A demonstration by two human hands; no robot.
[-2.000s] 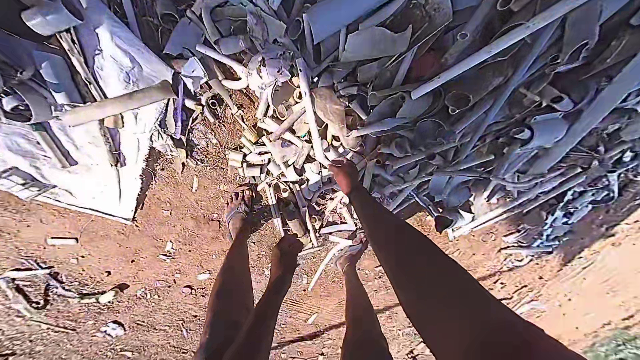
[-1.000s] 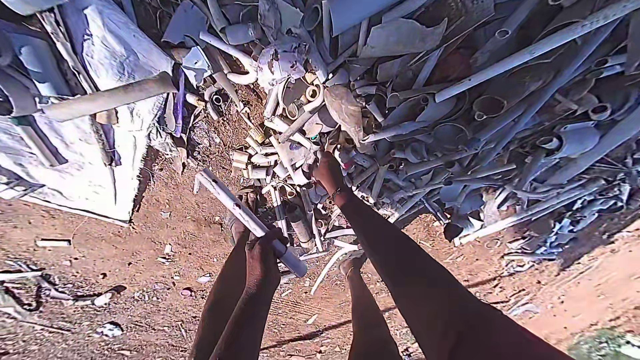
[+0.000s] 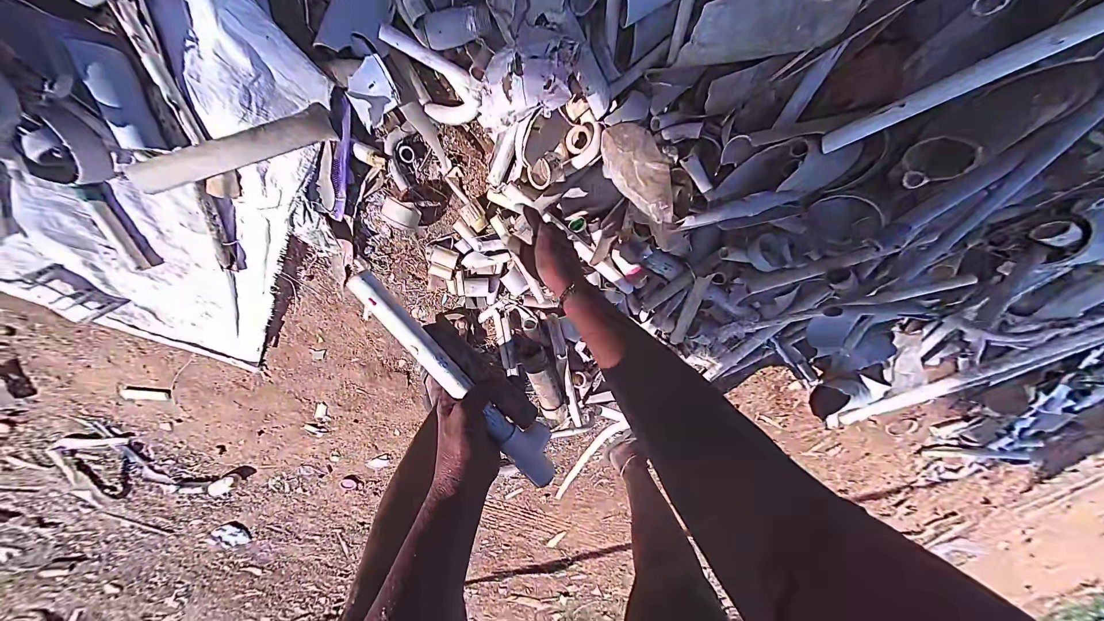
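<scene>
My left hand (image 3: 470,405) is closed around a white plastic pipe (image 3: 405,332), which slants from upper left to lower right and has a tee-shaped fitting (image 3: 528,453) at its lower end. My right hand (image 3: 552,254) reaches into the pile of scrap pipe pieces; its fingers are over a slim, pale pipe piece (image 3: 511,200), and whether they grip it is hard to see. Short cut pipe pieces (image 3: 474,267) lie just left of that hand. A crumpled brown plastic piece (image 3: 638,172) rests to its upper right.
Long pipes and broken sheets (image 3: 966,78) are heaped along the right and top. A white sack sheet (image 3: 216,293) with a large beige pipe (image 3: 233,153) across it lies at the left. Bare feet stand by the heap's lower edge. Small scraps (image 3: 147,393) dot the reddish soil.
Two seconds ago my left hand hung low between the legs with no long pipe visible; now it holds the white pipe. My right hand has moved up and deeper into the pile.
</scene>
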